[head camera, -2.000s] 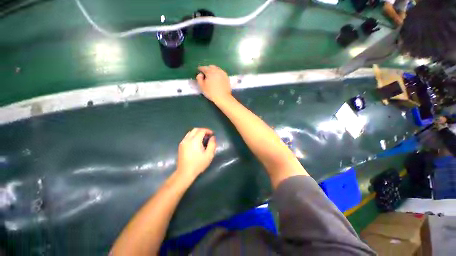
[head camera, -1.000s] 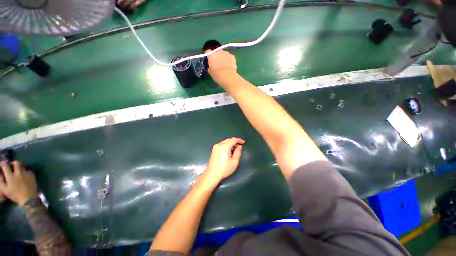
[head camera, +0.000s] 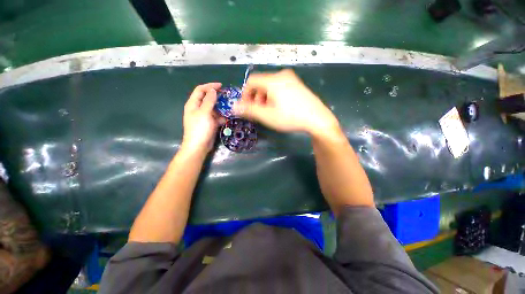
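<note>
My left hand (head camera: 200, 116) holds a round blue module (head camera: 228, 102) by its left side, over the dark-green mat. A round black part (head camera: 238, 135) with a pale green round spot lies just below the module, its open face up; whether my left fingers also grip it is unclear. My right hand (head camera: 276, 102) is blurred at the module's right side, fingers bent. A thin pale strip or wire (head camera: 247, 76) sticks up by its fingertips; whether the hand grips it cannot be told.
A white rail (head camera: 213, 55) runs behind the mat (head camera: 132, 189). A white paper slip (head camera: 455, 133) and a small black round part (head camera: 471, 111) lie at right. Blue bins (head camera: 413, 219) stand below the bench edge. Another person's arm (head camera: 20, 241) is at lower left.
My right hand has come back from the belt to the mat. My left hand, empty before, now holds the blue module, with the black part beside it. The view has shifted down toward the bench.
</note>
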